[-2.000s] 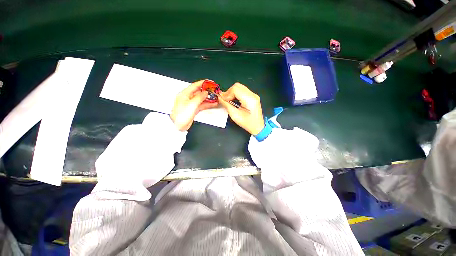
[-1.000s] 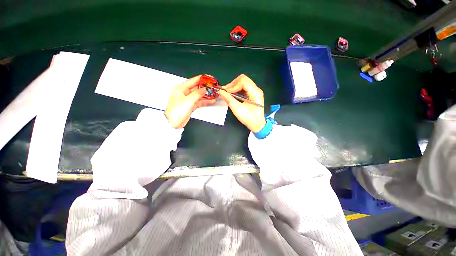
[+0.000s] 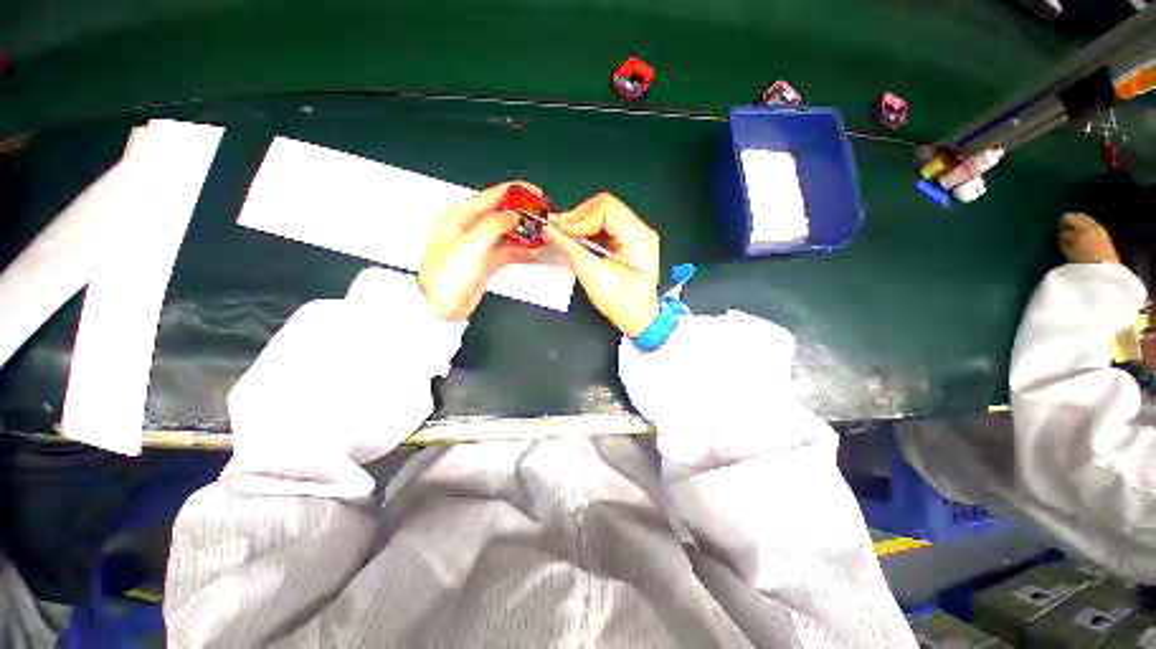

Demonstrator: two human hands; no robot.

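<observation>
My left hand (image 3: 459, 257) holds a small red unit (image 3: 525, 200) with dark and silver insides, tilted up above the mat. My right hand (image 3: 614, 260) grips thin tweezers (image 3: 596, 246) like a pencil, their tip at the inside of the unit. Whether the tip holds anything is too small to tell. A blue wrist strap (image 3: 657, 328) is on my right wrist. A long white strip (image 3: 342, 197) lies on the mat, partly hidden under my hands.
Two more white strips (image 3: 117, 339) overlap at left. A blue bin (image 3: 830, 184) with white sheets (image 3: 775, 197) stands right. Red units (image 3: 634, 79) sit on the green belt (image 3: 380, 51) behind. Small bottles (image 3: 970, 174) stand by the metal post. Another person's hand (image 3: 1086, 238) shows at far right.
The red units on the belt have shifted right. The tweezers now show more clearly along my right hand. The neighbour's hand and sleeve have come into view at right.
</observation>
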